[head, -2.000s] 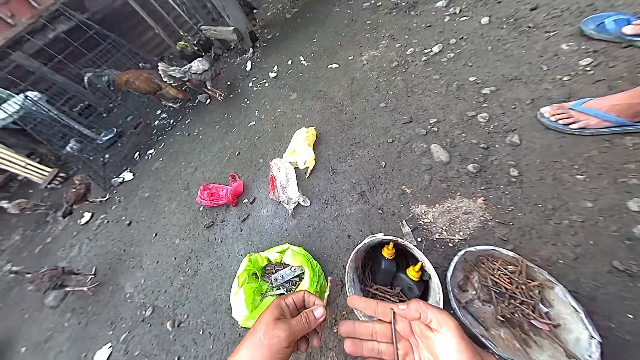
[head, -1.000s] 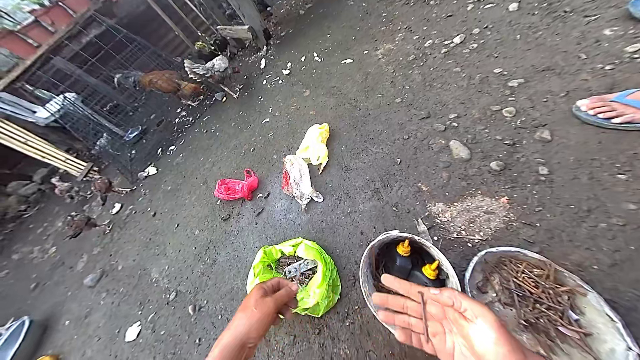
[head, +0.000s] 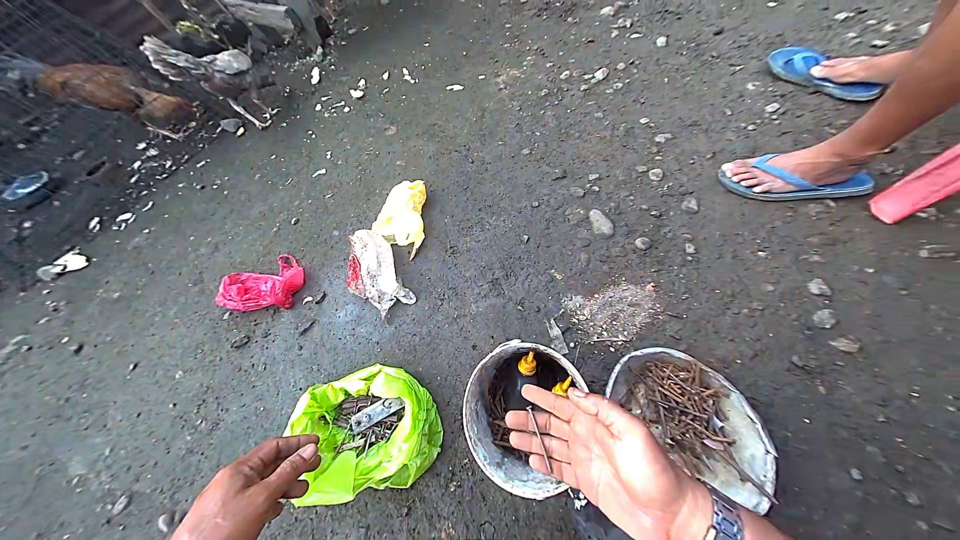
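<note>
My left hand (head: 259, 480) is at the lower left, fingers bent and nothing seen in them, beside a lime-green plastic bag (head: 420, 439) that holds nails and a flat metal piece (head: 377, 414). Palm up, my right hand (head: 600, 450) has a single nail (head: 539, 440) lying across its spread fingers. It is above the right side of a round container (head: 480, 457) with rusty nails and dark bottles with yellow caps (head: 527, 364). Right of that, a shallow oval container (head: 757, 450) holds a heap of rusty nails (head: 679, 401), partly hidden by my right hand.
Crumpled red (head: 259, 290), white (head: 373, 270) and yellow (head: 403, 215) plastic bags lie on the dark ground. A person's feet in blue flip-flops (head: 799, 184) stand at the upper right, near a red object (head: 916, 187). Chickens (head: 94, 86) are by a wire fence at the upper left.
My left hand was over the green bag's opening a second ago and is now at the bag's left edge. My right hand stays palm up with a nail on it.
</note>
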